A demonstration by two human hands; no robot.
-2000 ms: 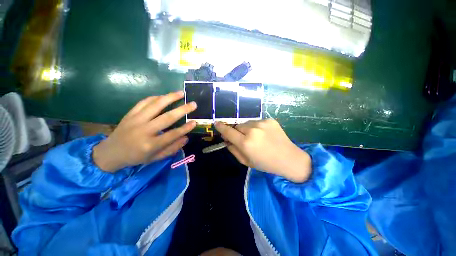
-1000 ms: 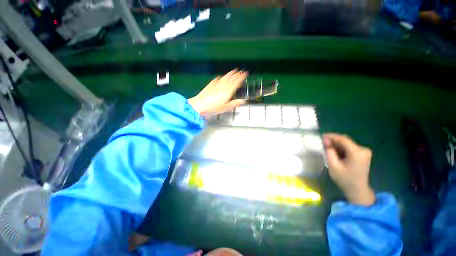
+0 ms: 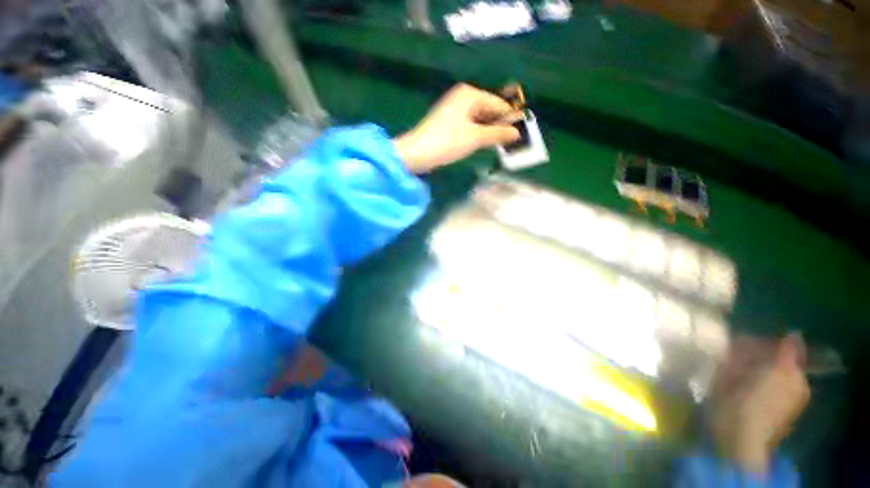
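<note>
My left hand (image 3: 463, 129) holds a screen module (image 3: 525, 148) with a white frame and an orange tail at its top, over the green surface beyond the silvery sheet. A row of three dark screen modules (image 3: 665, 186) lies beyond the sheet to the right, orange tails toward me. The shiny silver-white sheet (image 3: 553, 276) lies in front of me with yellow tape (image 3: 618, 393) on its near edge. My right hand (image 3: 768, 391) is blurred beside the sheet's right end, fingers bent. A thin blurred thing shows by its fingertips; whether it is held cannot be told.
White crumpled pieces (image 3: 489, 19) lie at the far edge. A white fan (image 3: 134, 267) stands at the left, near a grey arm (image 3: 286, 67). The green bench (image 3: 382, 329) runs under the sheet. A brown carton-like shape is at the far right.
The view has swung left. My left hand has left the row of screens and now holds a single module. My right hand has moved off the sheet's edge toward the near right.
</note>
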